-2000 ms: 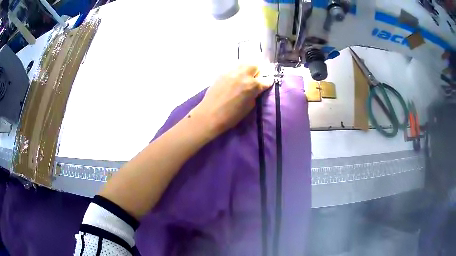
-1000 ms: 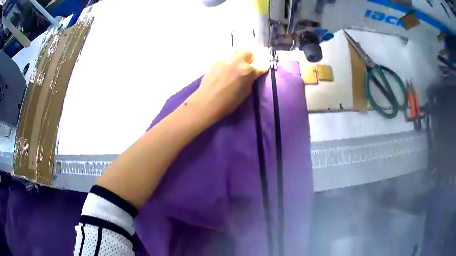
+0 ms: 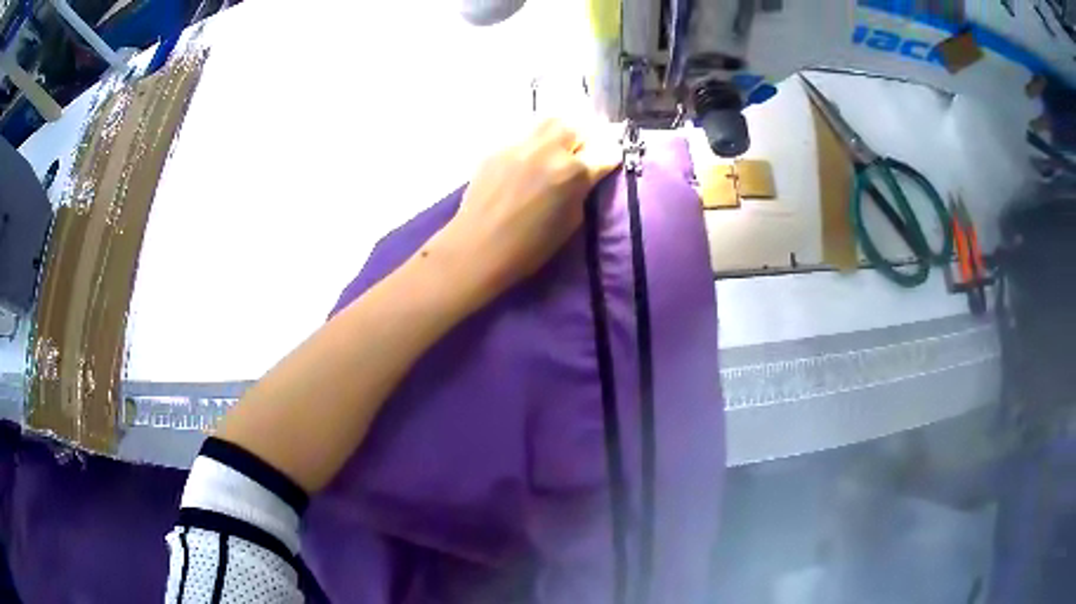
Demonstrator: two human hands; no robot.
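The purple fabric (image 3: 472,401) lies over the table's front edge and runs up to the presser foot (image 3: 634,151). Two black strips (image 3: 643,342) run down it side by side; the right one leads to the foot. My left hand (image 3: 519,207) rests on the fabric just left of the foot, over the top of the left strip. Its fingertips are washed out by glare, so I cannot tell whether they pinch the cloth. My right hand is not in view. The machine head (image 3: 802,59) stands above, with a dark knob (image 3: 722,124) right of the needle.
Two yellow-tan blocks (image 3: 737,184) lie right of the foot. Green-handled scissors (image 3: 899,218) and orange-red snips (image 3: 968,250) lie further right. Brown tape (image 3: 106,260) covers the table's left part. A measuring scale (image 3: 861,368) runs along the front edge. Darker purple cloth (image 3: 94,519) hangs at left.
The whole view has shifted, so machine, table and tools sit higher and slightly further left than two seconds ago. My left hand stays beside the foot on the fabric.
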